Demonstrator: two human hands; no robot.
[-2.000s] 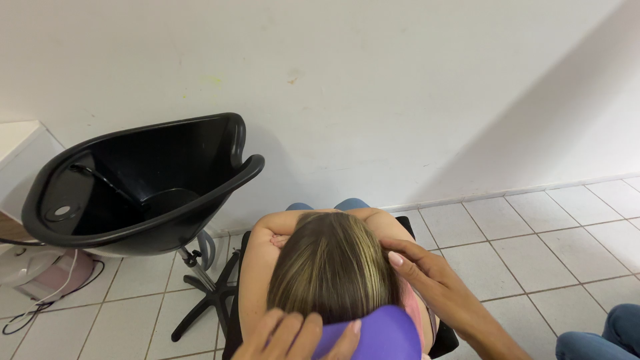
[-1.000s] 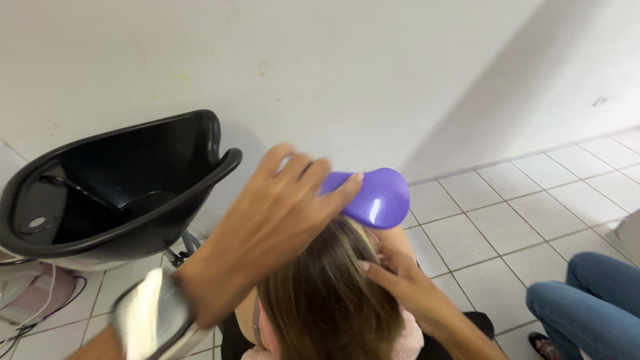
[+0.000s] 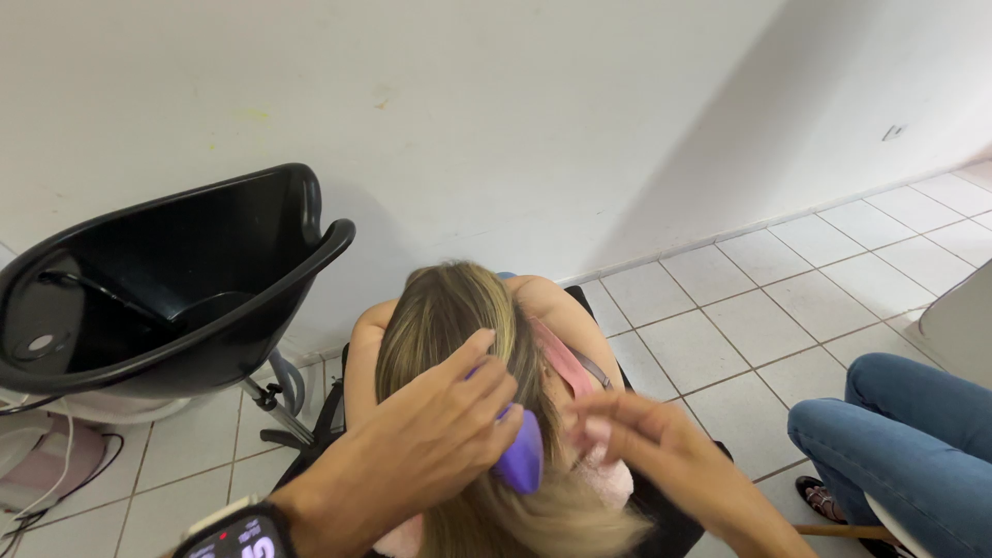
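Observation:
A seated person with long, highlighted brown and blond hair (image 3: 446, 318) is seen from behind, with a pink strap over the shoulder and a fluffy pink cloth (image 3: 608, 477) at the back. My left hand (image 3: 446, 418), with a smartwatch on its wrist, grips a purple hairbrush (image 3: 521, 457) against the hair; its bristles are hidden. To the right, my right hand (image 3: 643, 434) is slightly blurred beside the person's upper back, fingers bent and near the hair. Whether it holds any strands cannot be told.
A black shampoo basin (image 3: 178, 256) on a metal stand is at left, above a pinkish appliance (image 3: 62, 457) with cables. Another person's legs in jeans (image 3: 914, 449) are at lower right. A pale wall (image 3: 496, 139) rises behind the tiled floor (image 3: 721, 333).
My left hand has brought the purple brush down from the top of the head to the lengths of hair. My right hand has moved away from the side of the head.

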